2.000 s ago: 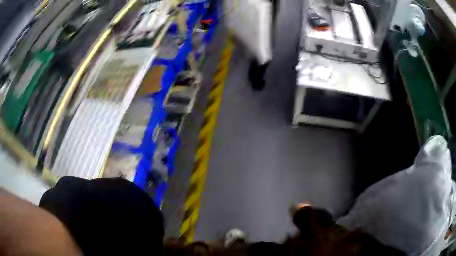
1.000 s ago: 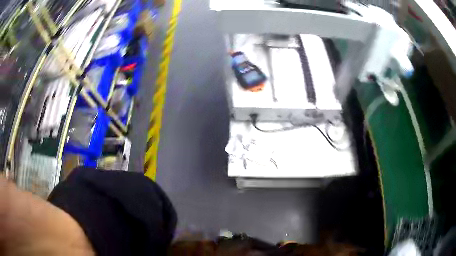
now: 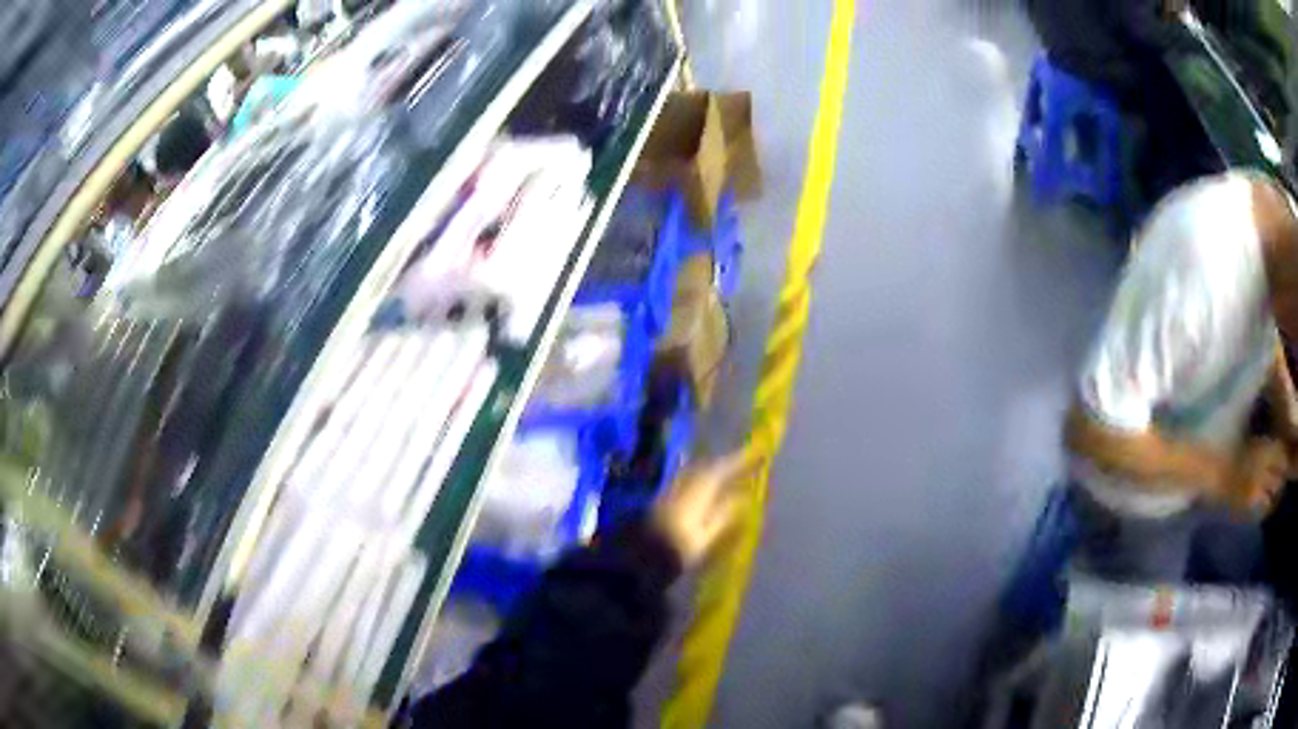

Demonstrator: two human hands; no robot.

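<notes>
My left hand [image 3: 705,510], in a dark sleeve, reaches out from the lower left over the edge of the yellow floor line. It is blurred. I see no object in it, but cannot tell how its fingers are set. My right hand is not in view. Blue bins [image 3: 658,271] stand in a row just left of the hand; some hold pale or clear material that is too blurred to name. Long white strips or trays [image 3: 356,491] lie on the rack beside the bins.
A yellow line [image 3: 809,242] runs along the grey floor [image 3: 911,385]. An open cardboard box [image 3: 705,143] stands beyond the bins. At the right a person in a white top [image 3: 1182,321] is beside the walkway, with a blue stool [image 3: 1070,131] farther off.
The view has moved along the walkway. The white table with the handheld device has left view, and a person shows at the right. My left hand now shows over the floor line.
</notes>
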